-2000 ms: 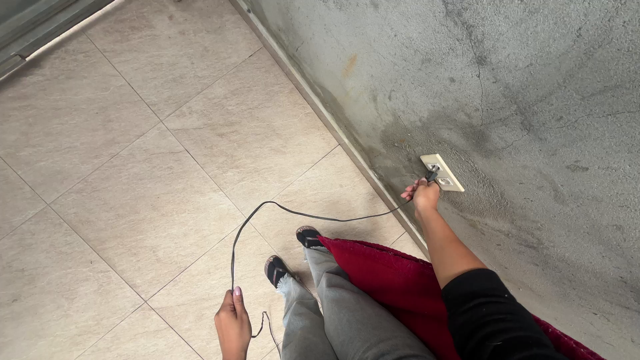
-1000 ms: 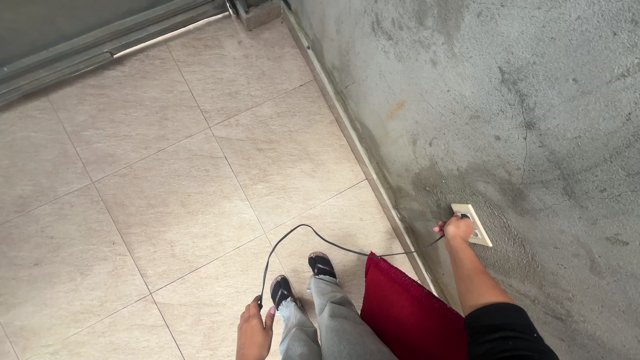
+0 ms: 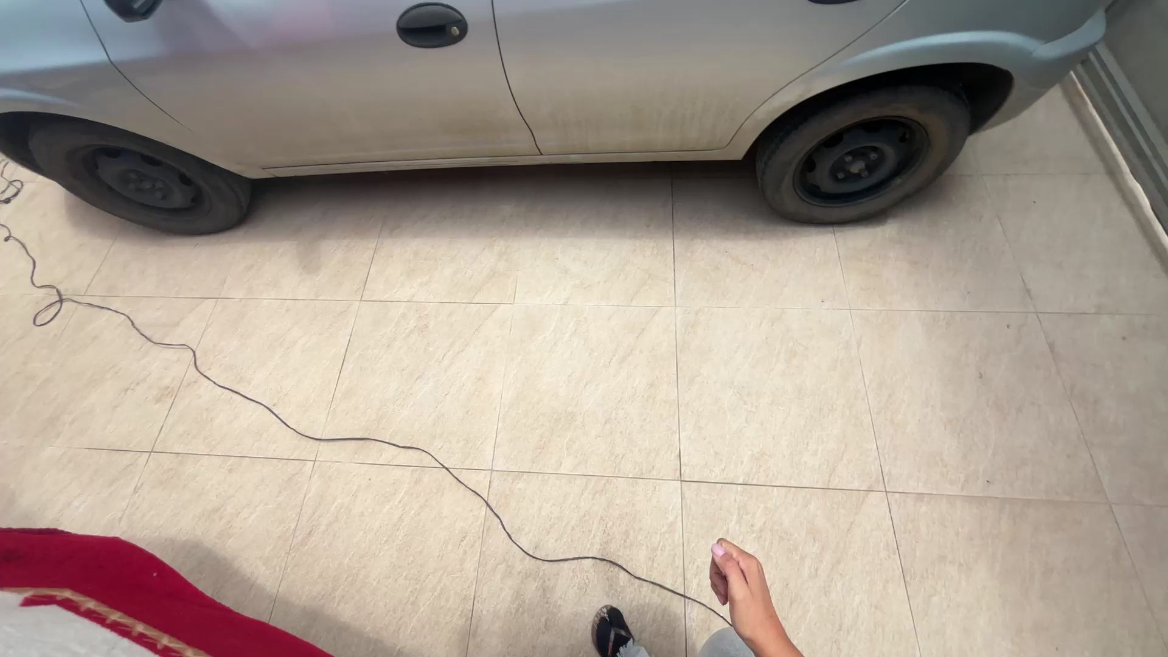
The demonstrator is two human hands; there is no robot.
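Observation:
My right hand (image 3: pixel 744 589) is at the lower right of the head view, above the tiles, its fingers curled in and nothing visible in them. Just below it, a thin dark cord (image 3: pixel 383 443) passes out of sight near my wrist and grey-trousered knee (image 3: pixel 721 644). From there the cord runs in waves up and left over the floor, with a small loop (image 3: pixel 50 310) near the left edge. My left hand is out of view. A red cloth with a stitched tan edge (image 3: pixel 155 584) fills the lower left corner.
A silver car (image 3: pixel 630 100) stands along the top, its two dark wheels (image 3: pixel 849 160) on beige floor tiles (image 3: pixel 584 383). My foot in a black flip-flop (image 3: pixel 610 630) is at the bottom. A metal rail (image 3: pixel 1131 119) lies at the upper right.
The view has swung from the wall to the car. My right hand, earlier at the wall socket, is now away from it. My left hand, earlier holding the cord, has left the view.

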